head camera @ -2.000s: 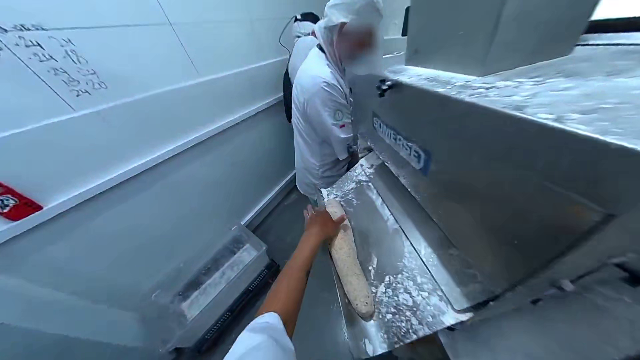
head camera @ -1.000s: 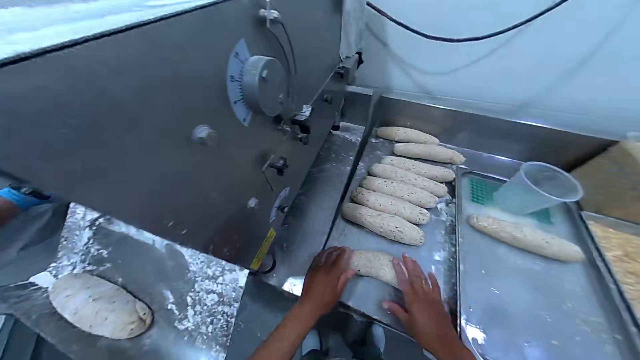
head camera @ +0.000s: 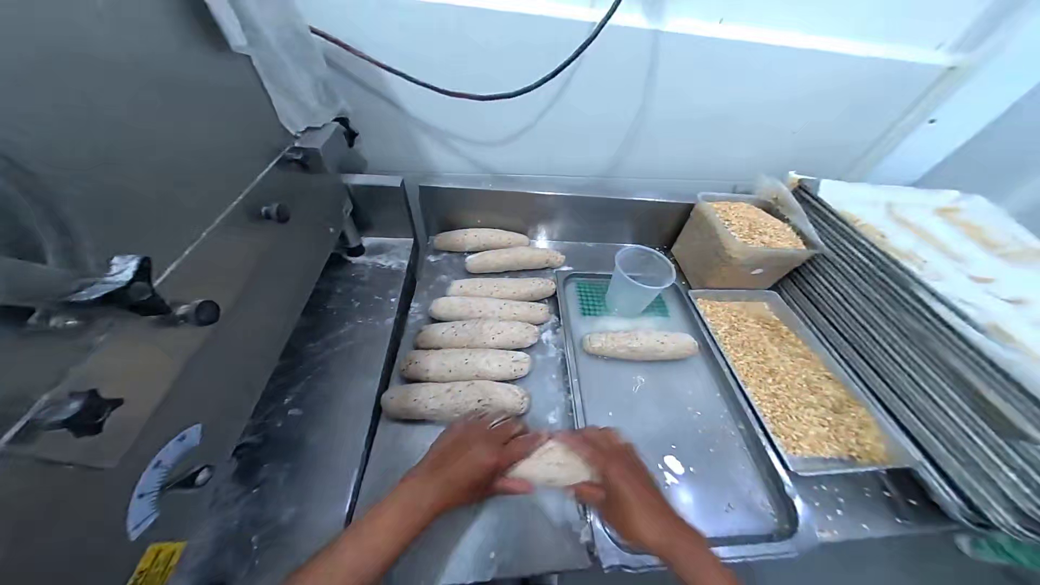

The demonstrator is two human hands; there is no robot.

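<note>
Between my left hand (head camera: 479,459) and my right hand (head camera: 621,479) is a piece of bread dough (head camera: 552,465), both hands gripping its ends over the edge between the steel table (head camera: 455,520) and a metal sheet tray (head camera: 674,431). Fingers and dough are slightly blurred. Beyond my left hand, several long, speckled dough loaves lie side by side in a column; the nearest loaf (head camera: 455,400) is close to my fingers. On the tray rest one dough loaf (head camera: 640,345) and a clear plastic cup (head camera: 639,280), which stands by a green mesh (head camera: 593,298).
A steel dough machine (head camera: 203,325) with knobs borders the left side. At the right are a shallow tray of flakes (head camera: 792,382), a plastic tub of flakes (head camera: 751,236) and a stack of metal trays (head camera: 910,349). A dark cable (head camera: 487,97) hangs along the back wall.
The dough piece and both hands have moved from beside the loaf column toward the sheet tray's edge. The view has swung far to the right from the machine's other side.
</note>
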